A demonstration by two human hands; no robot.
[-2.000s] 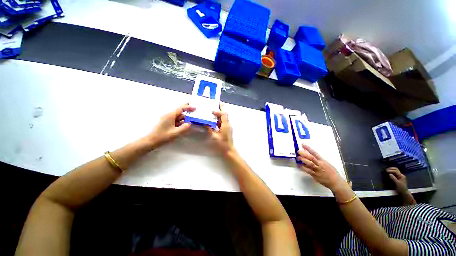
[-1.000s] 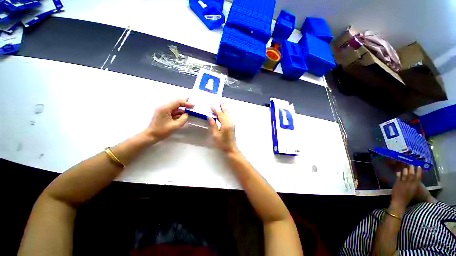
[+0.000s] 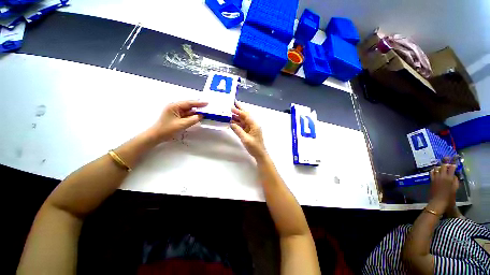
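A white and blue retail carton [image 3: 219, 98] lies in front of me, its printed face up and its blue end towards me. My left hand [image 3: 180, 118] pinches its near left corner between thumb and fingers. My right hand [image 3: 247, 129] holds its near right corner with the fingertips. The near end flap looks closed. The carton's far end reaches over the dark grey band [image 3: 86, 45]. Whether the carton touches the bench cannot be told.
Another retail carton [image 3: 305, 134] lies at right. Clear plastic strips [image 3: 191, 63] lie ahead. Blue bins [image 3: 263, 43] and an orange ring [image 3: 293, 58] stand behind. Loose cartons [image 3: 12, 36] lie far left. At far right a neighbour's hands [image 3: 445, 180] hold a carton by a packed row [image 3: 424, 147].
One of the two cartons at right has left the bench; the neighbour's hand moved from there to the far right row. My carton's near end now looks closed, and my right fingers moved to its side.
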